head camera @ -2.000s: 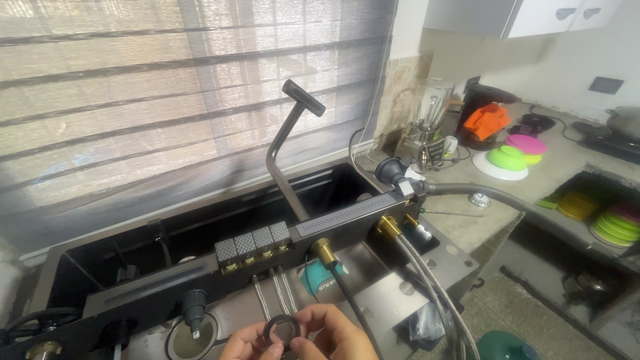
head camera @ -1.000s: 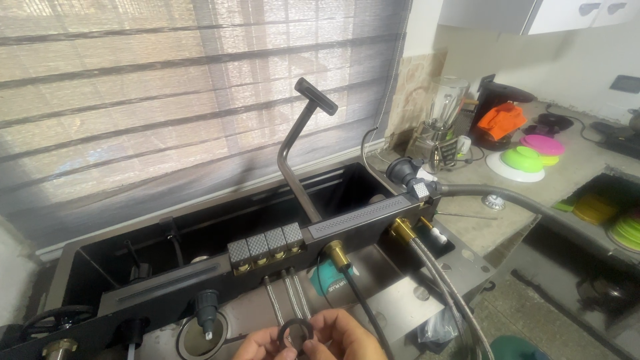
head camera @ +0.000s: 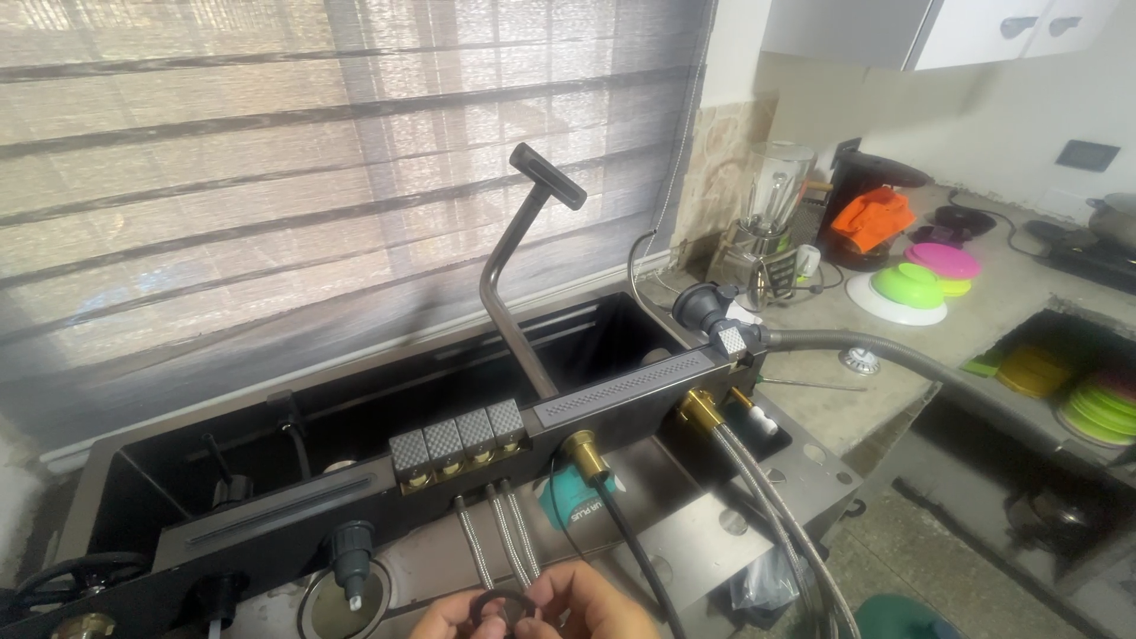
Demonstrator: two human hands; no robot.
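Note:
At the bottom centre, my left hand (head camera: 457,619) and my right hand (head camera: 590,603) hold a small black ring (head camera: 503,605) between their fingertips, one at each side. Just above them, braided metal hoses (head camera: 506,537) hang from a dark faucet panel (head camera: 621,390) with several textured square knobs (head camera: 457,441). Brass fittings (head camera: 586,454) stick out of the panel's near side. A grey plastic drain fitting (head camera: 351,555) points down over a round opening (head camera: 344,599) to the left of my hands. The bent metal spout (head camera: 510,311) rises behind the panel.
A dark sink basin (head camera: 98,470) lies below the window blind. A grey corrugated hose (head camera: 852,342) runs right across the worktop. Farther back stand a blender (head camera: 781,191), an orange cloth (head camera: 874,217) and coloured bowls (head camera: 910,284). A green rounded object (head camera: 901,619) is at the lower right.
Both hands stay on the black ring, with small shifts of the fingers. The view has moved somewhat.

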